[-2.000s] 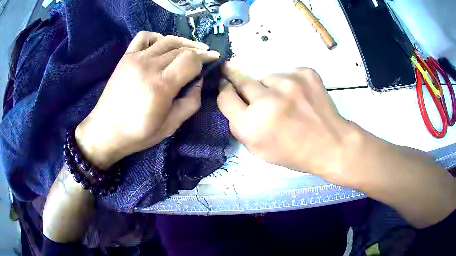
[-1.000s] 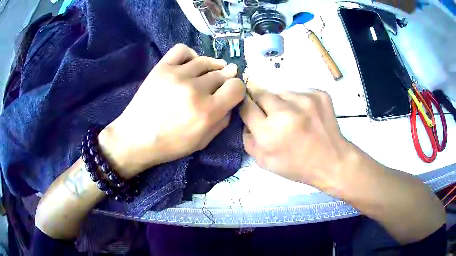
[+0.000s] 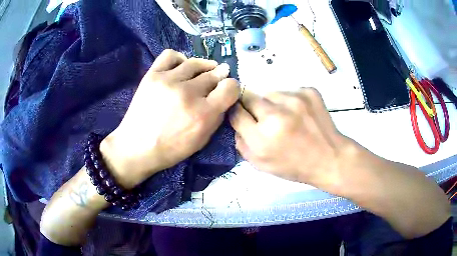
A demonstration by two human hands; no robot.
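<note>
A dark navy-purple coarse-woven garment piece [image 3: 115,75] lies bunched at the left and runs under my left hand to the machine. My left hand [image 3: 175,110], with a dark bead bracelet, pinches the cloth edge just in front of the presser foot [image 3: 226,48]. My right hand [image 3: 288,132] pinches the same edge, its fingertips close to those of my left hand. A dark strip [image 3: 231,65] shows between the foot and my fingers. The fingertips hide the exact grip.
A wooden-handled tool [image 3: 316,48] lies right of the machine's ribbed knob [image 3: 249,17]. Further right are a black smartphone [image 3: 373,60] and red-handled scissors [image 3: 425,117]. A ruled tape [image 3: 280,212] follows the table's front edge, with loose threads [image 3: 204,212] on it.
Compared with two seconds ago, both hands sit a little lower and further right in view, still pinching the cloth edge. The ribbed knob now shows. The camera view has also shifted.
</note>
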